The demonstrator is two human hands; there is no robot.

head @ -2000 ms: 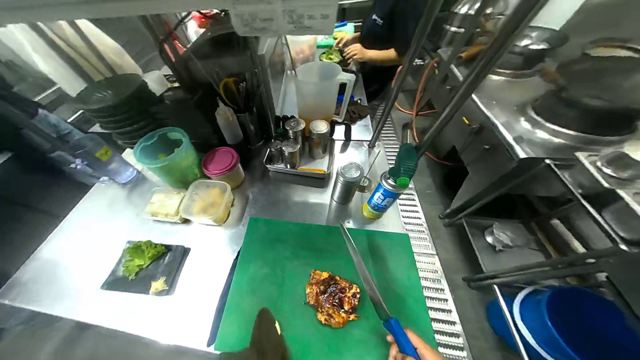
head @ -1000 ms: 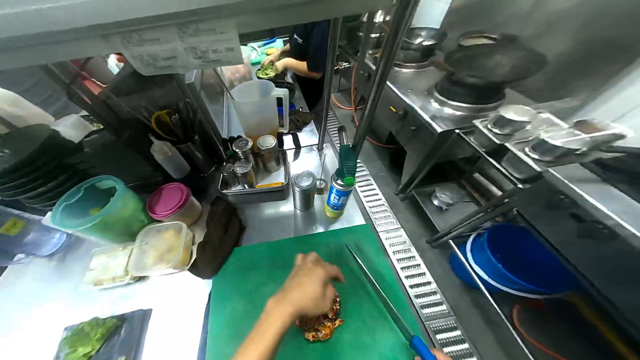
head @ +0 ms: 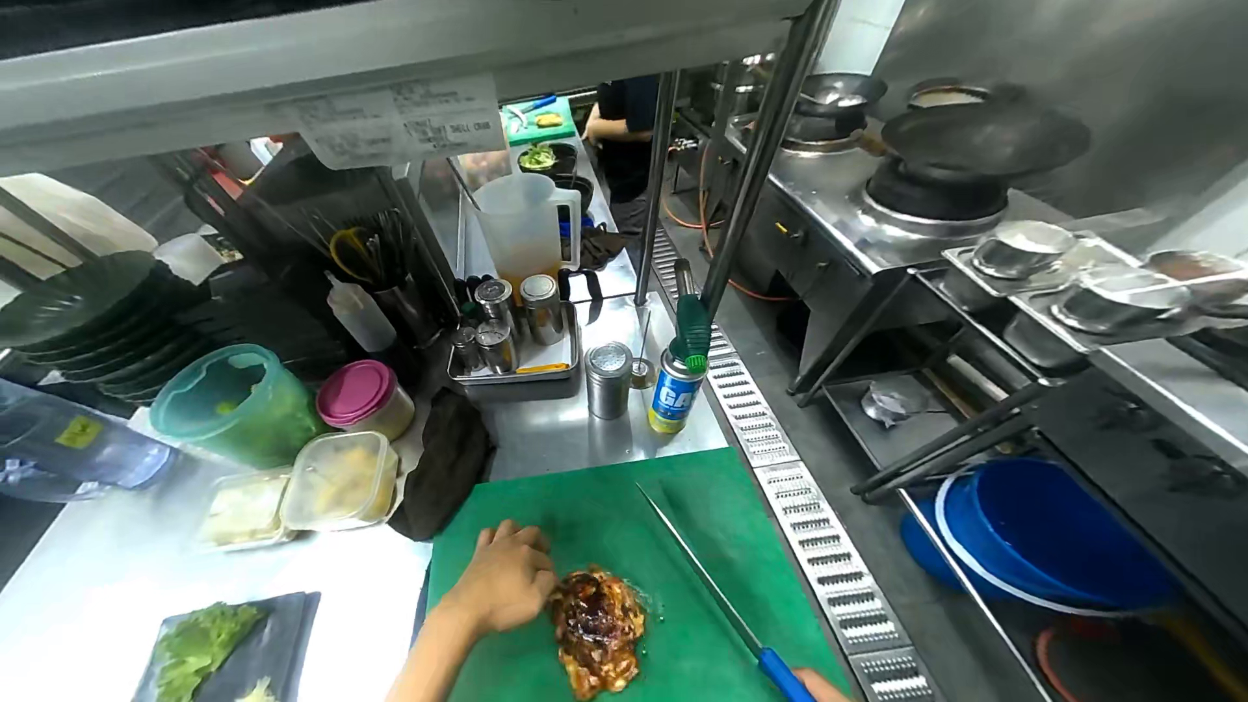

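A green cutting board [head: 546,517] carries a piece of glazed, browned meat [head: 598,632]. My left hand [head: 507,577] rests at the meat's upper left side, fingers curled; whether it grips the edge cannot be told. At the lower right, my right hand [head: 817,685] is partly cut off by the frame and holds the blue handle of a long knife [head: 717,593]. The blade points up and to the left, right of the meat and apart from it. A dark cloth [head: 447,473] lies by the board's upper left corner. Lettuce [head: 203,645] lies on a dark slate plate [head: 285,648].
Behind the board stand a metal shaker [head: 608,380], a can with a green-handled tool [head: 675,390] and a tray of shakers [head: 517,382]. Left are lidded containers [head: 341,480] and a teal tub [head: 234,409]. A metal shelf [head: 390,49] hangs overhead. Another person [head: 624,127] stands beyond.
The dark cloth, at the board's lower edge two seconds ago, now lies by its upper left corner. My left hand has moved from over the meat to its left side. The view has shifted.
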